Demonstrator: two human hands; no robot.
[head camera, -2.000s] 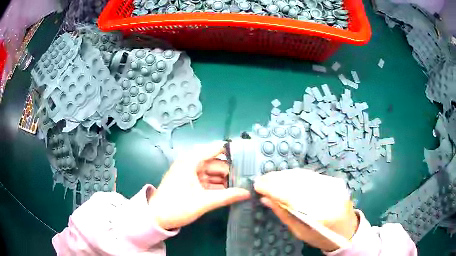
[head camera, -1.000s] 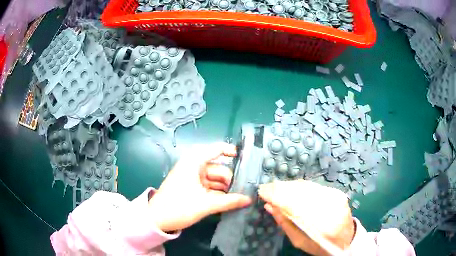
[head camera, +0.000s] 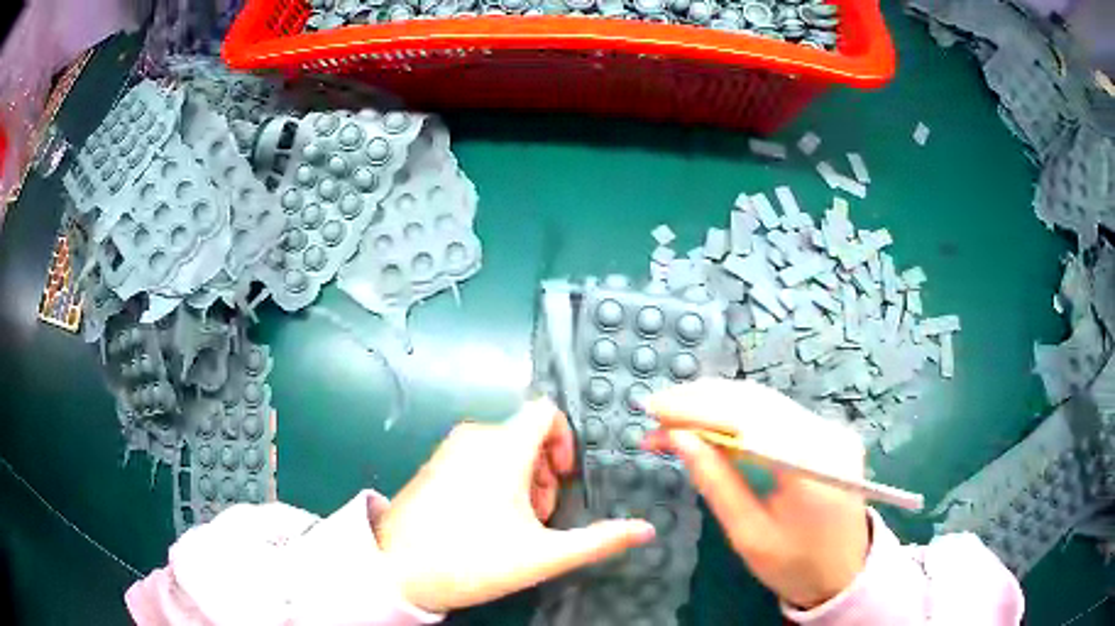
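A grey moulded rubber sheet (head camera: 648, 342) with rows of round domes lies in front of me, its long side running towards me. My left hand (head camera: 501, 508) is at its left edge, fingers curled at the narrow edge strip (head camera: 563, 349), thumb stretched over the sheet. Whether the fingers pinch the strip is hard to see. My right hand (head camera: 770, 489) holds a slim stick-like tool (head camera: 807, 467), yellow near the grip and pale at the back end. The tool's tip is hidden at my fingertips, over the domes.
A loose pile of small grey rubber pads (head camera: 831, 312) lies right of the sheet. A red basket (head camera: 550, 55) of round grey parts stands at the top. Domed sheets are heaped at the left (head camera: 171, 220) and along the right edge (head camera: 1039, 489). A thin grey scrap (head camera: 389, 367) lies left of centre.
The sheet's edge strip, earlier folded under my left thumb, now stands more open. My left thumb has moved down and right. The right-hand tool has swung to a flatter angle and shows clearly.
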